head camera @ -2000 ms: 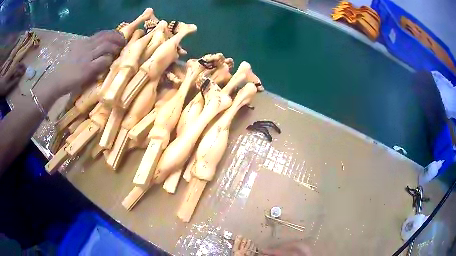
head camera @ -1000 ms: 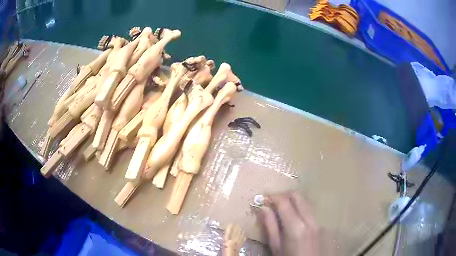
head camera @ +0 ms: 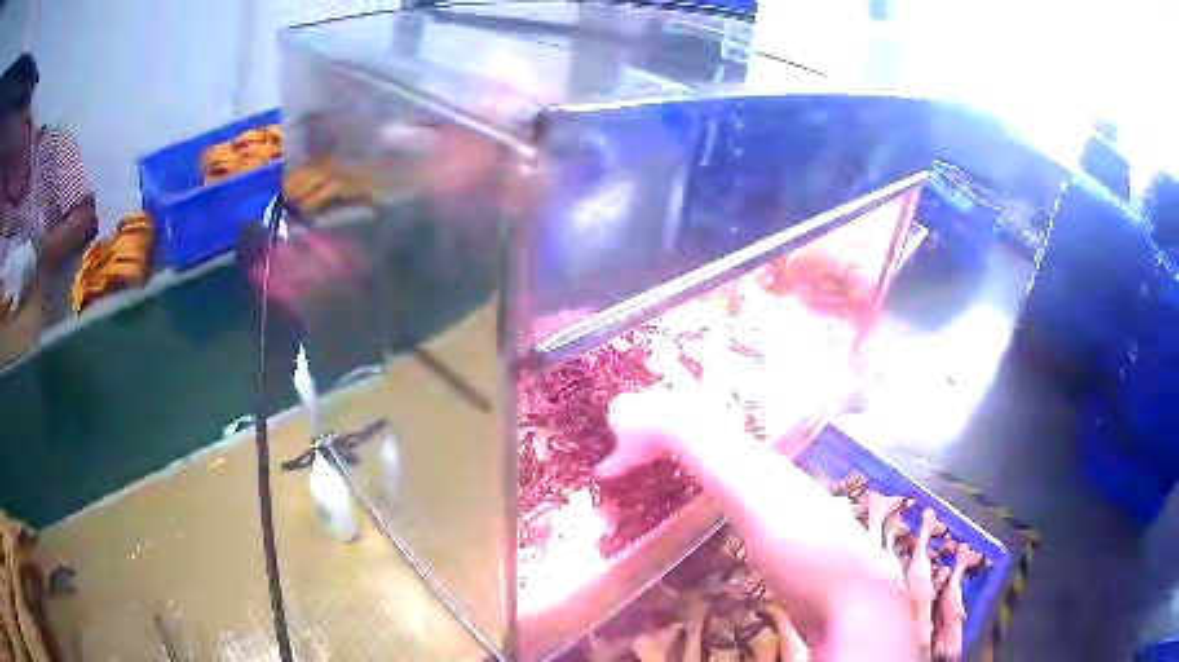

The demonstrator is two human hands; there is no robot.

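Observation:
My right hand (head camera: pixel 653 424) reaches into the clear-sided parts box (head camera: pixel 521 388), over a heap of small reddish-dark pieces (head camera: pixel 562 401). Glare washes out the hand, and its fingertips are lost among the pieces, so I cannot tell whether it holds any. My left hand is out of the picture. Beige limb parts (head camera: pixel 921 576) lie in the blue crate (head camera: pixel 989 588) below and right of the box. More limb parts (head camera: pixel 16 601) are cut off at the left edge, with a small dark piece (head camera: pixel 60 579) beside them on the bench.
A black cable (head camera: pixel 264 491) runs down left of the box. Near it stand a white nozzle-like item (head camera: pixel 331 498) and a dark fitting (head camera: pixel 323 448) by a thin rod. Across the green belt (head camera: pixel 142 401) are a blue crate (head camera: pixel 213 201), orange parts (head camera: pixel 114 265) and a person in a striped shirt (head camera: pixel 62 181).
The view has swung right from the limb-part heap to the parts box. My right hand has gone from the small white cap on the bench into the box. The left hand, seen earlier, has left the picture.

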